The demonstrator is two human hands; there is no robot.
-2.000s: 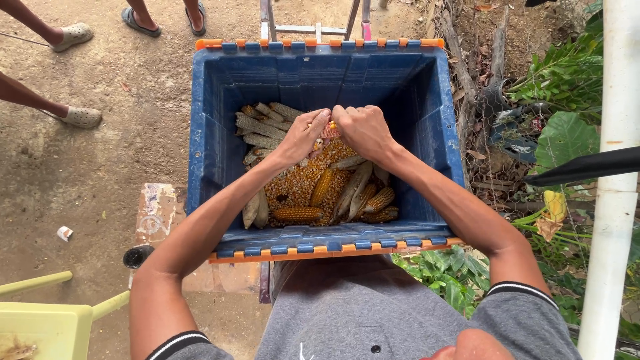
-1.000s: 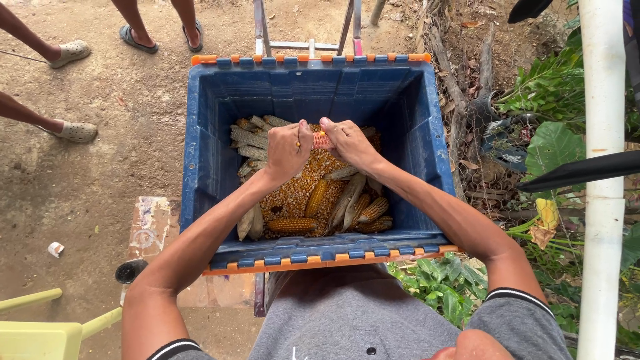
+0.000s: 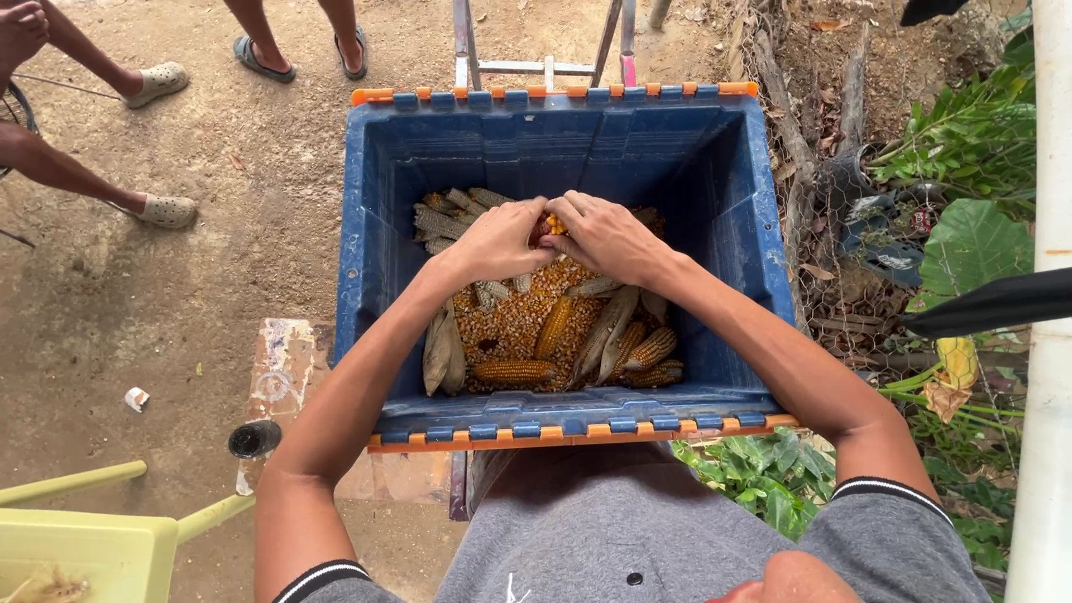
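Over the blue plastic crate [image 3: 561,410], my left hand [image 3: 501,239] and my right hand [image 3: 605,234] meet around a partly shelled corn cob [image 3: 554,224], which shows yellow and reddish parts between my fingers. Both hands grip it, and they hide most of its length. Loose corn kernels [image 3: 511,322] cover the crate's bottom. Bare cobs [image 3: 440,222] lie at the far left inside. Nearer to me rest unshelled yellow ears [image 3: 513,372], a few more ears [image 3: 651,348] at the right, and dry husks [image 3: 614,331] beside them.
Metal legs [image 3: 536,67] stand beyond the crate. Two people's feet [image 3: 167,209] are at the upper left. A pale yellow plastic chair [image 3: 92,536] is at the lower left, near a black cylindrical object [image 3: 254,438]. Wire mesh, plants and a white pole [image 3: 1043,335] line the right side.
My hands have shifted on the cob; the left now lies flatter, with its fingers toward the right hand. Bare cob pieces show just below my left hand now.
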